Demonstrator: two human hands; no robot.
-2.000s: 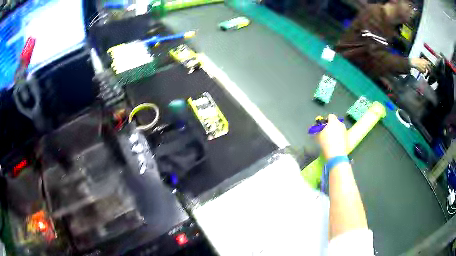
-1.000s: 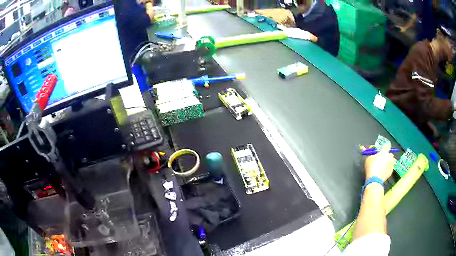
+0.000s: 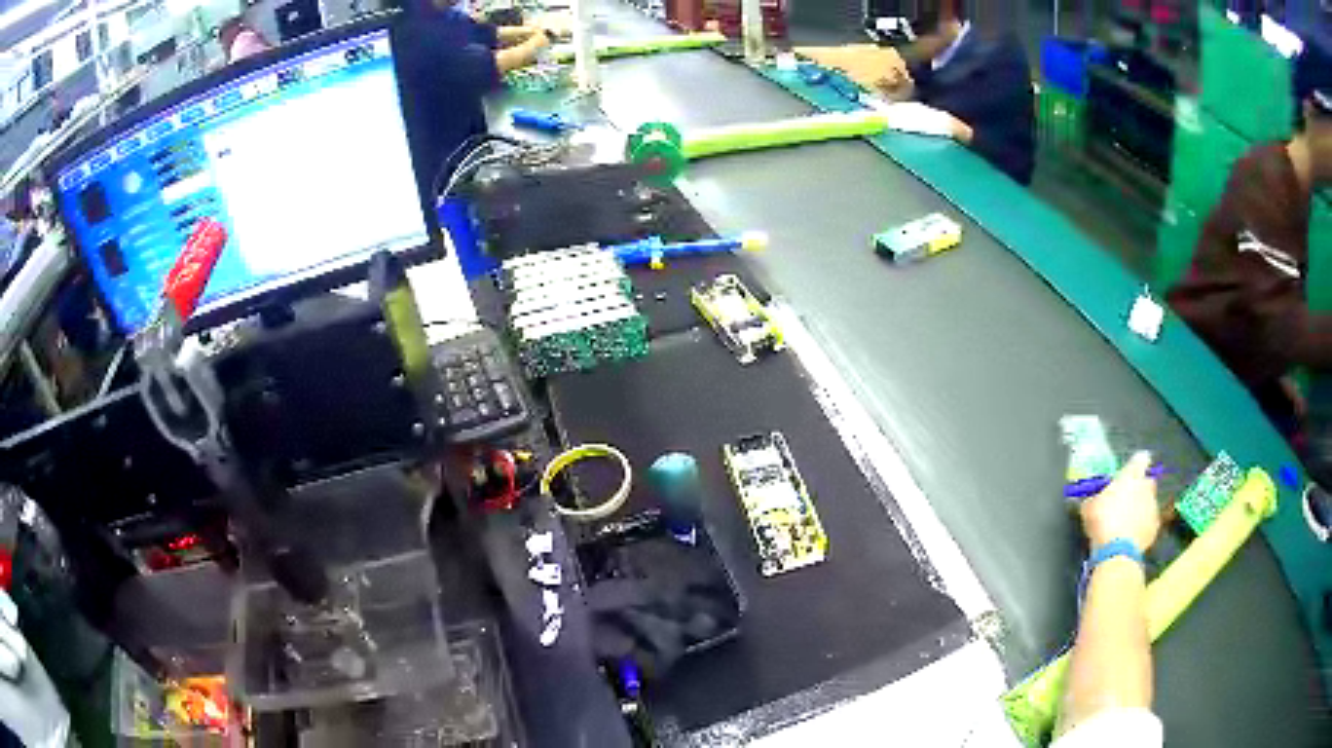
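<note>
My right hand (image 3: 1122, 509), bare with a blue wristband, is over the conveyor at the right. It holds a purple-blue marker pen (image 3: 1096, 485) crosswise. A blurred green-white board (image 3: 1084, 443) is at its fingertips; I cannot tell whether it is gripped. Another green board (image 3: 1211, 493) lies just right of the hand, by a yellow-green bar (image 3: 1169, 596). A pale shape (image 3: 27, 680), cut off by the left edge, may be my gloved left hand. The test fixture's clear press plate (image 3: 339, 626) and a raised red clamp handle (image 3: 194, 268) are at the left.
On the black mat (image 3: 862, 614) lie two power supply boards (image 3: 774, 504), a tape roll (image 3: 587, 481), a black tray (image 3: 716, 621) and stacked boards (image 3: 577, 307). A monitor (image 3: 278, 176) stands behind the fixture. A person in brown (image 3: 1249, 278) is across the conveyor (image 3: 877, 336).
The view has swung toward the left, showing more monitor and fixture. My right hand stays over the conveyor with the pen; the board at its fingertips now shows more beyond the hand.
</note>
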